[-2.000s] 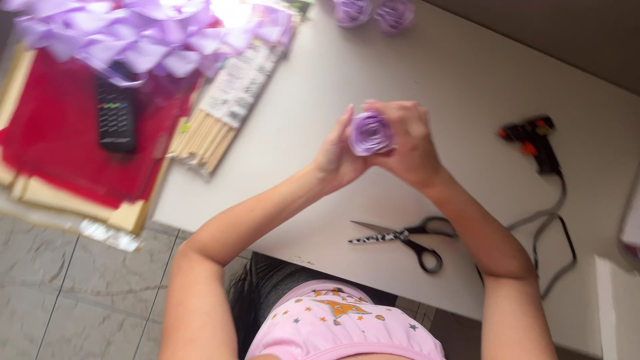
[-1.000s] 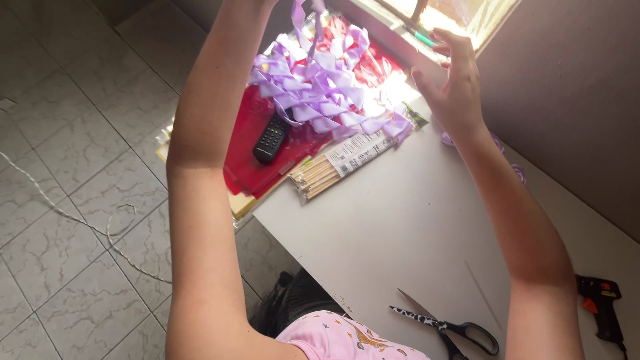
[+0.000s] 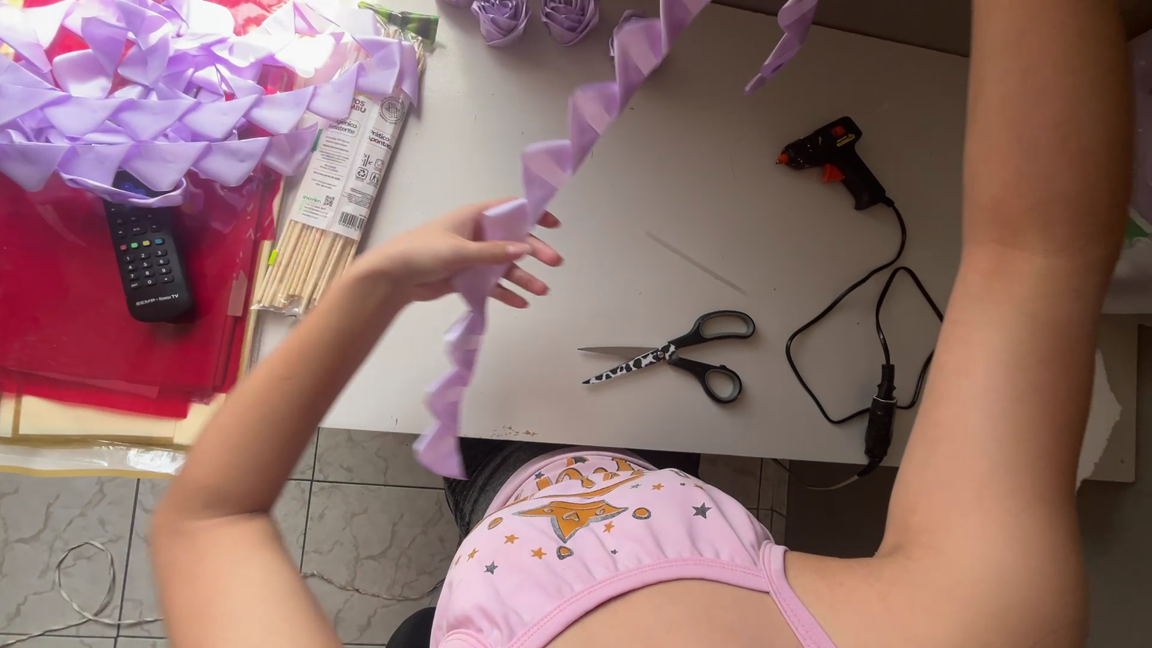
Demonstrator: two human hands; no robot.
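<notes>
My left hand (image 3: 477, 256) holds a folded lilac ribbon strip (image 3: 547, 171) near the middle of the table, pinched under the thumb. The strip's lower end hangs past the table's front edge, and its upper part runs up to the right, out of the top of the view. My right arm reaches up at the right, and its hand is outside the frame. Another piece of lilac ribbon (image 3: 787, 40) dangles at the top. More folded ribbon (image 3: 207, 117) lies heaped at the upper left. Rolled lilac ribbon roses (image 3: 499, 20) stand along the top edge.
Scissors (image 3: 666, 353) lie in front of my left hand, to its right. A black glue gun (image 3: 837, 162) with its cord rests farther right. At the left are a pack of bamboo skewers (image 3: 310, 261), a remote control (image 3: 148, 261) and red sheets (image 3: 54, 288).
The rolled rose seen between my hands two seconds ago is no longer there. My left hand, out of view one second ago, is back over the table with a ribbon strip. The view has swung considerably.
</notes>
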